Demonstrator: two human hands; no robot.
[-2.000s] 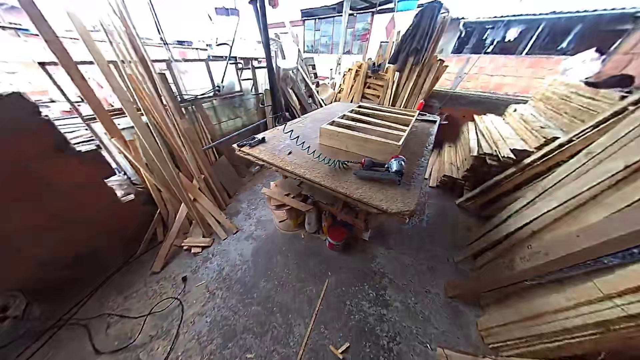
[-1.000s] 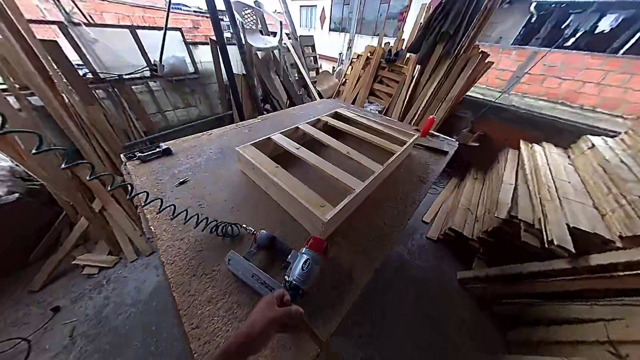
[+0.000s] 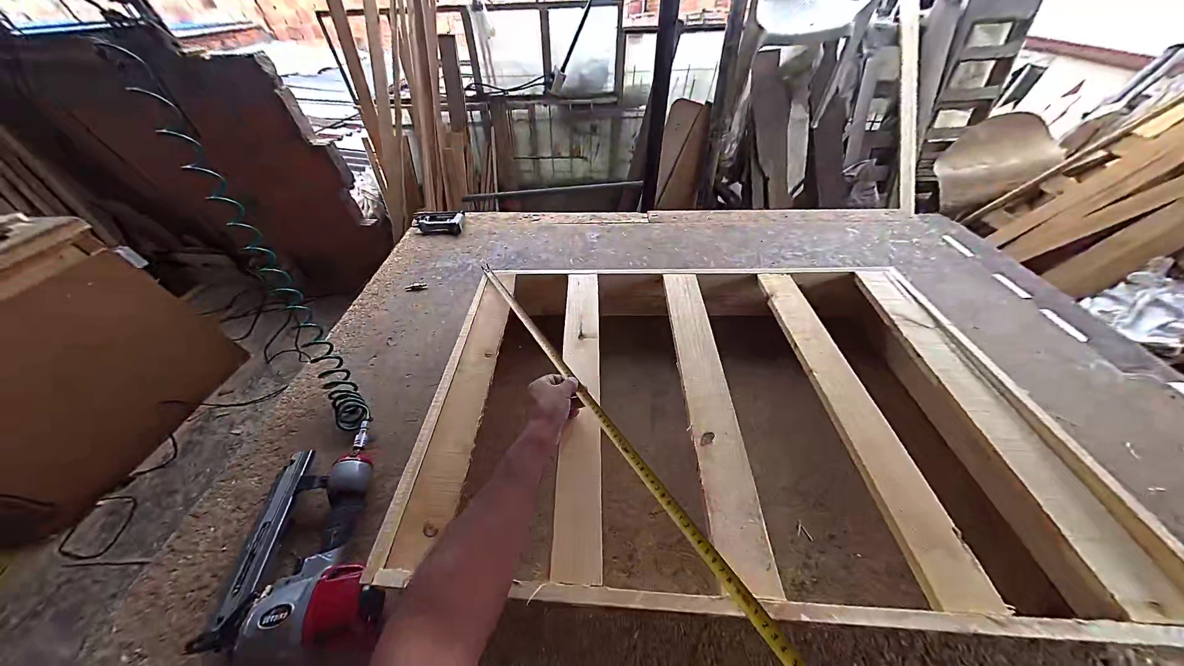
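Observation:
My left hand (image 3: 553, 396) grips the blade of a yellow tape measure (image 3: 661, 493), which runs diagonally over a slatted wooden frame (image 3: 689, 370). The blade's tip lies at the frame's far left corner, and its other end leaves the view at the bottom. The frame lies flat on a particle-board worktable (image 3: 573, 242). A red and grey pneumatic nailer (image 3: 319, 601) lies left of my forearm, joined to a coiled green air hose (image 3: 277, 277). My right hand is out of view.
A small dark tool (image 3: 438, 223) lies at the table's far left corner, with a small metal piece (image 3: 416, 287) nearer. A brown panel (image 3: 102, 370) stands at the left. Upright wood strips (image 3: 430, 111) lean beyond the table, and stacked boards (image 3: 1101, 203) stand at the right.
The hand seen at the nailer one second ago is off it. A tape measure now stretches across the frame, held by my left hand. The view has moved closer over the table.

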